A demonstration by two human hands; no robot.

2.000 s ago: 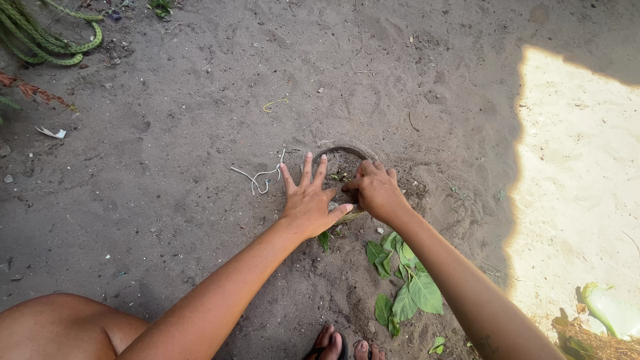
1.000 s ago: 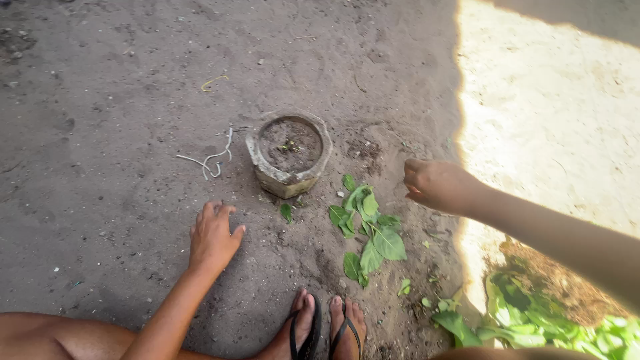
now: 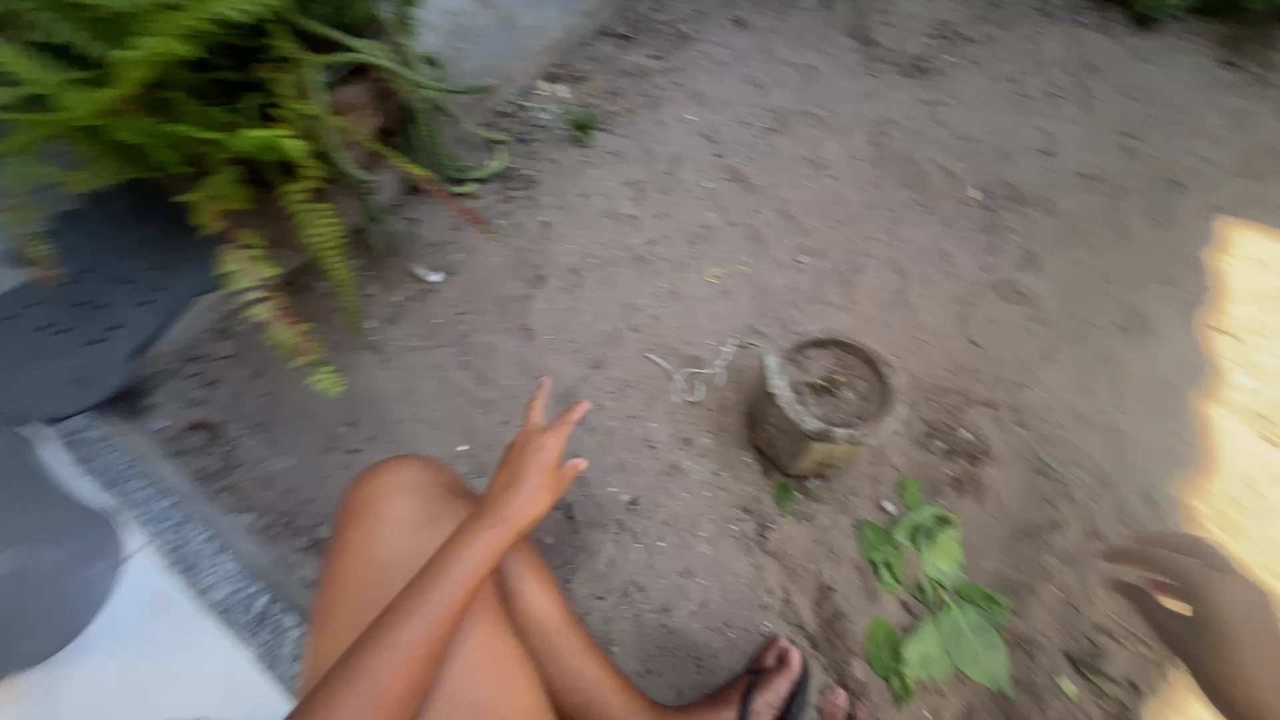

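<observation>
A small faceted plant pot, seemingly of concrete and filled with soil, stands on the sandy ground right of the middle. My left hand hovers left of the pot near my knee, fingers spread and holding nothing. My right hand, blurred at the lower right edge, has its fingers apart with nothing seen in them. Between the pot and my right hand lies a leafy green cutting. A pale piece of string lies on the sand just left of the pot.
A fern hangs over the ground at the upper left, above a dark round perforated object. A speckled stone edge borders a white surface at the lower left. My sandalled foot is below the pot.
Both hands were at the pot in the earliest frame; they have let go and moved apart. The pot's rim and side now show. The view has swung left.
</observation>
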